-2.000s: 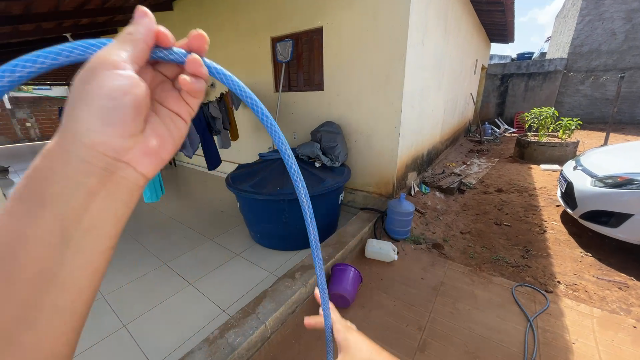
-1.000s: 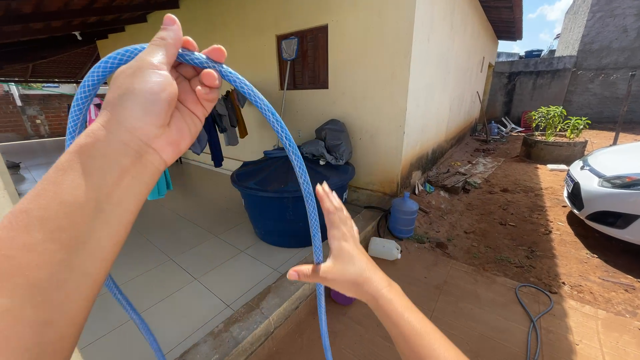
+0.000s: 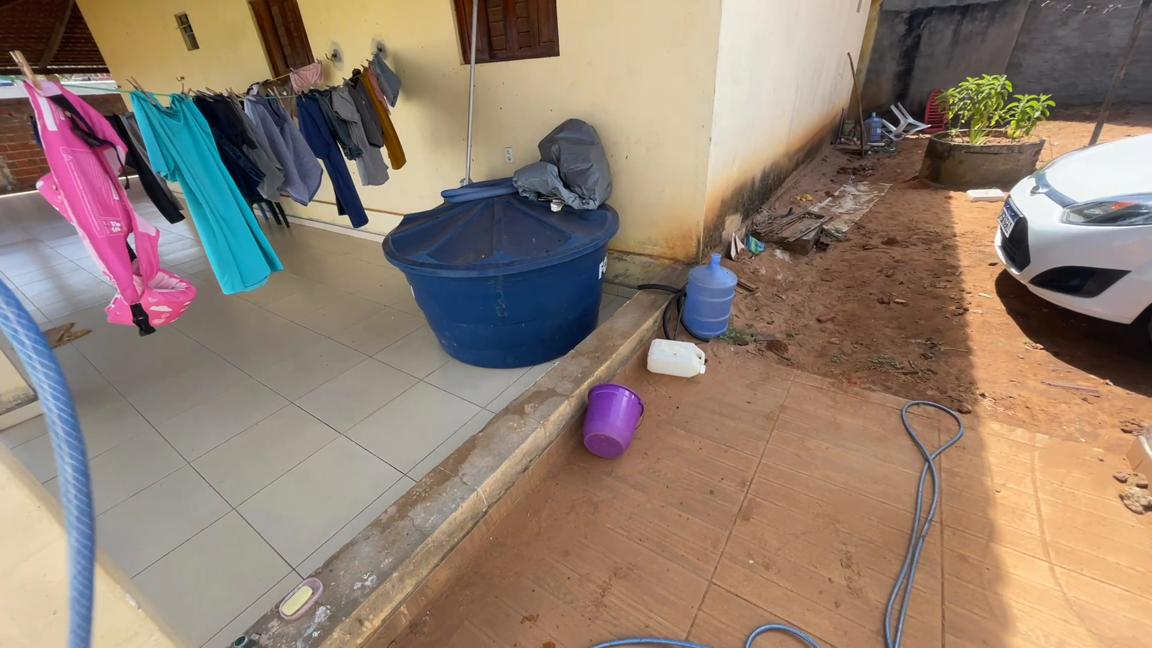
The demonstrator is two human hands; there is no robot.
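Observation:
Neither of my hands shows in the current view. A blue braided hose [image 3: 67,459] curves down along the left edge, close to the camera; what holds it is out of frame. Another stretch of hose [image 3: 920,513] lies in a long loop on the reddish paving at the right, and more of it runs along the bottom edge. A purple bucket [image 3: 612,421] leans tilted beside the raised concrete curb. Behind it a white plastic jug [image 3: 676,358] lies on its side, near an upright blue water jug [image 3: 709,297].
A large blue water tank [image 3: 504,315] with a grey plastic cover [image 3: 576,166] stands on the tiled porch. Clothes [image 3: 211,189] hang on a line at left. The concrete curb [image 3: 468,477] carries a soap dish [image 3: 300,598]. A white car [image 3: 1080,225] and a planter [image 3: 981,162] are at right.
Both hands have left the view. The hose that arched across the upper left, over my left hand, now shows only at the left edge. The view has tilted down and left.

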